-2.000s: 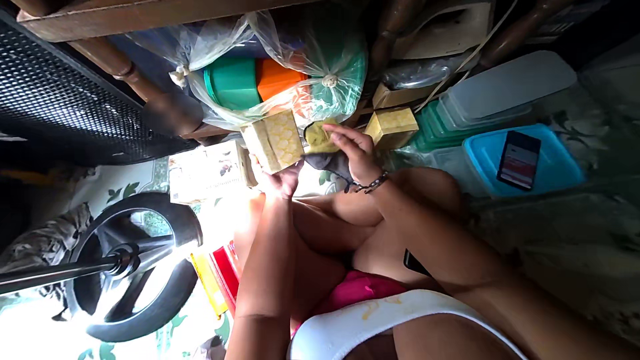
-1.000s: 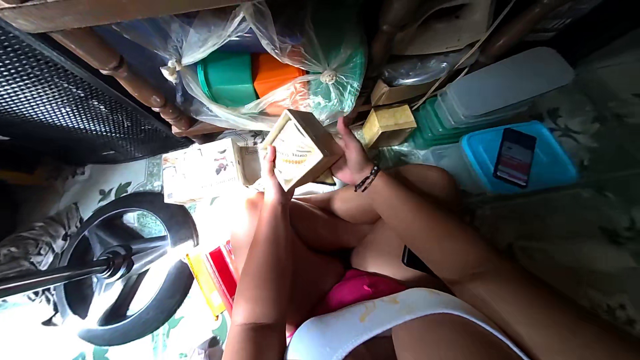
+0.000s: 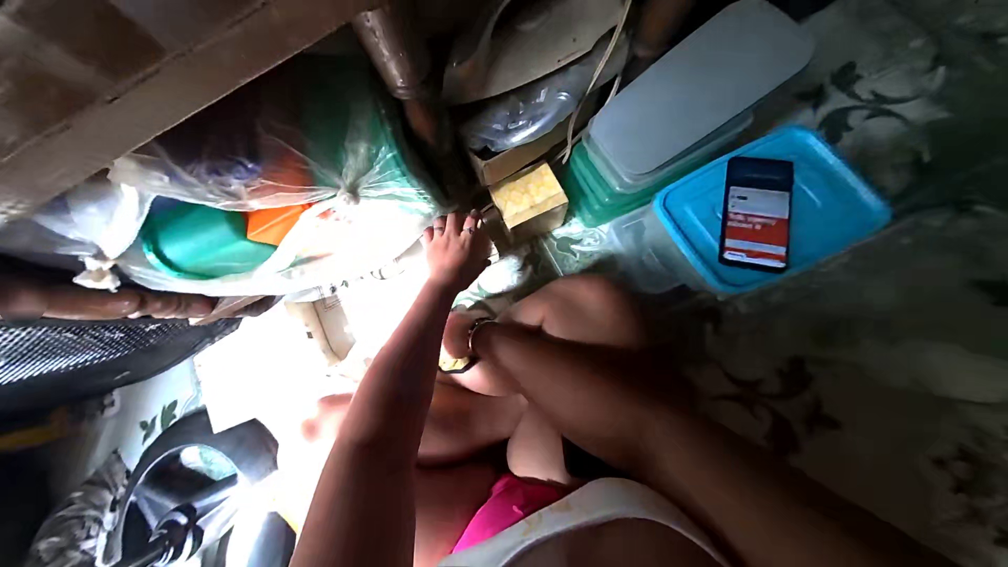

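Observation:
My left hand (image 3: 458, 248) reaches forward beside the knotted clear plastic bag, close to a yellow patterned box (image 3: 529, 197); whether its fingers hold anything is not plain. My right hand (image 3: 458, 335), with a bracelet at the wrist, is low near my folded legs. A small yellow patterned piece (image 3: 454, 363) shows just under it, and its fingers are mostly hidden. Left of my left forearm, an open cardboard box (image 3: 332, 327) lies partly lost in bright glare.
The clear bag (image 3: 346, 197) holds green and orange plastic containers. At right, a phone (image 3: 756, 213) lies on a blue-lidded container (image 3: 839, 206), beside stacked lidded tubs (image 3: 701, 87). A round black base (image 3: 197, 480) stands lower left; wooden furniture (image 3: 181, 75) overhangs the top left.
The pale box that both hands held a second ago is no longer seen in them. My left hand has moved forward toward the bag, and my right hand has drawn back toward my legs. The view has shifted.

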